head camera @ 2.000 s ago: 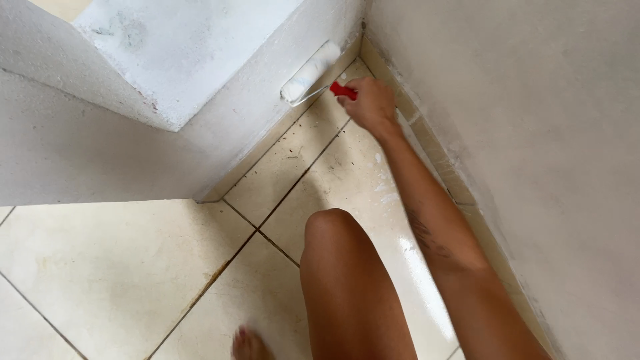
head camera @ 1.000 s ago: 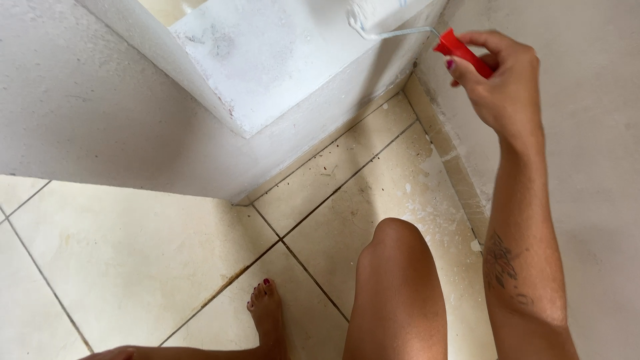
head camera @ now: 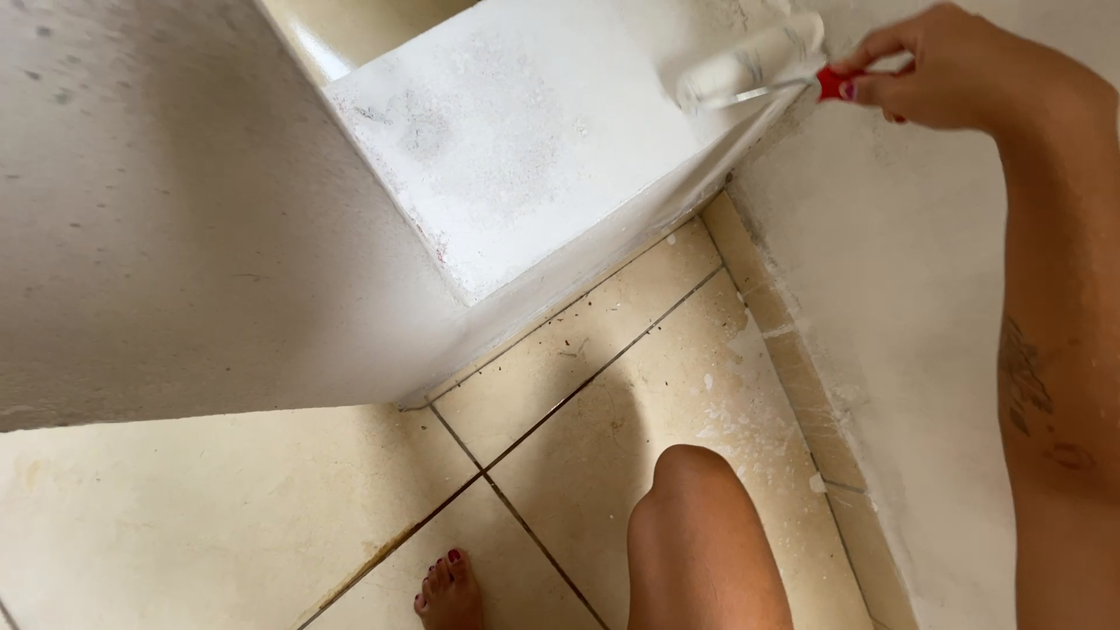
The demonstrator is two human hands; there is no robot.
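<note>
My right hand (head camera: 932, 74) grips the red handle of a small paint roller (head camera: 751, 63) at the upper right. The roller's white sleeve lies over the far right end of a low white ledge (head camera: 525, 122), close to where the ledge meets the right wall. Its wire frame runs from the sleeve to the handle. The sleeve looks blurred, and whether it presses on the surface I cannot tell. Grey stains mark the left part of the ledge top. My left hand is not in view.
A whitish wall (head camera: 201, 245) with dark specks stands at the left, and a pale wall (head camera: 910, 289) at the right. Beige floor tiles (head camera: 560, 455) bear paint spots and debris. A tile skirting (head camera: 792, 367) edges the right wall. My bare knee (head camera: 704, 534) and foot (head camera: 451, 595) are low in view.
The roller was low by the floor corner, against the ledge's front face, two seconds before. My right hand has raised it to the ledge top, still gripping the handle. The view has shifted.
</note>
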